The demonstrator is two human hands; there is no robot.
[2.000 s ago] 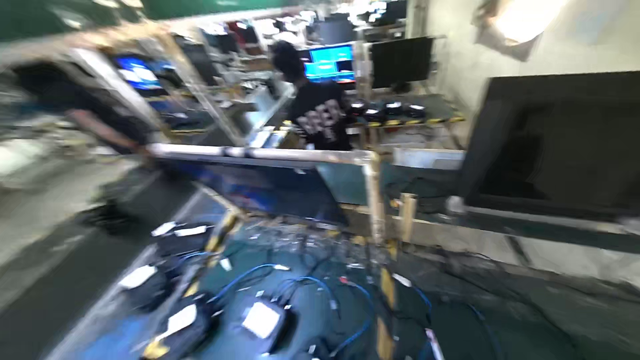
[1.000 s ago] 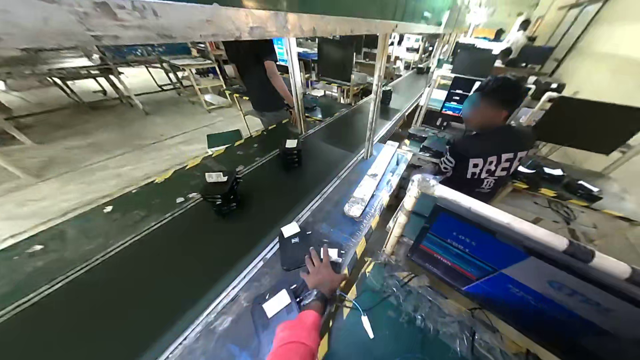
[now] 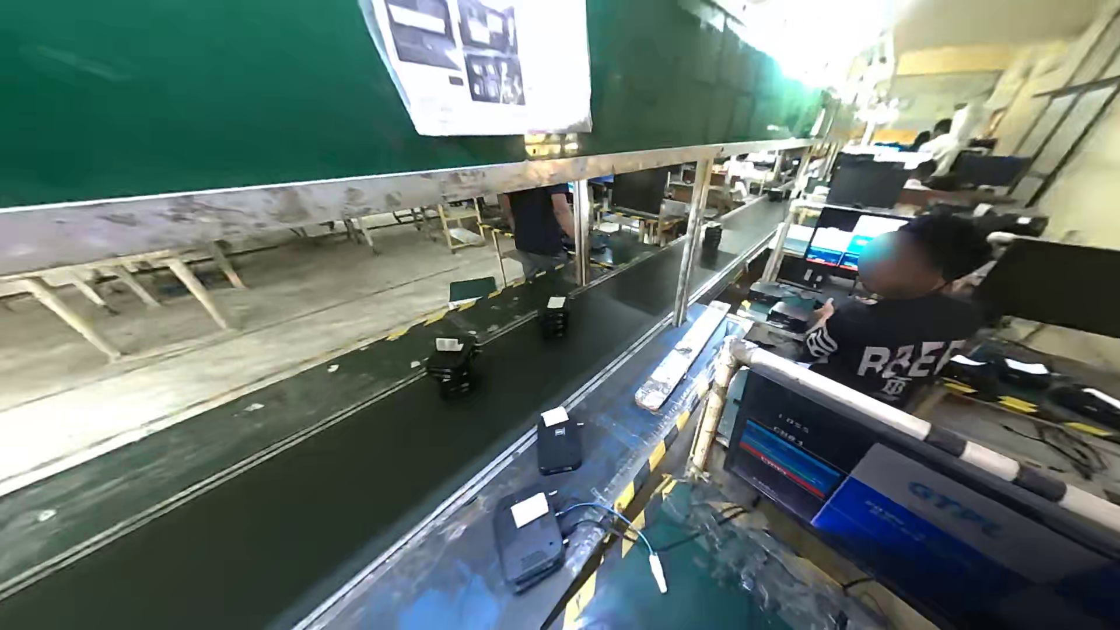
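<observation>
Neither of my hands shows in the head view. Two black set-top-box-like devices with white labels lie on the worn ledge beside the conveyor: the nearer device point(image 3: 530, 547) has cables at its right side, and the farther device point(image 3: 560, 448) lies just beyond it. A blue cable point(image 3: 617, 514) with a white connector point(image 3: 657, 573) curves over the green bench mat. Stacks of similar black devices stand on the dark belt, a near stack point(image 3: 452, 369) and another stack point(image 3: 555, 318) behind it.
The conveyor belt point(image 3: 350, 490) runs diagonally past the ledge. A long pale metal bar point(image 3: 682, 357) lies farther along the ledge. A monitor point(image 3: 787, 464) stands at right behind a white pipe frame point(image 3: 840, 394). A person point(image 3: 901, 324) sits beyond it. A green board point(image 3: 262, 87) hangs overhead.
A hand in a red sleeve touched the farther device on the ledge one second ago; it is out of view now. The view has swung since the earliest frame.
</observation>
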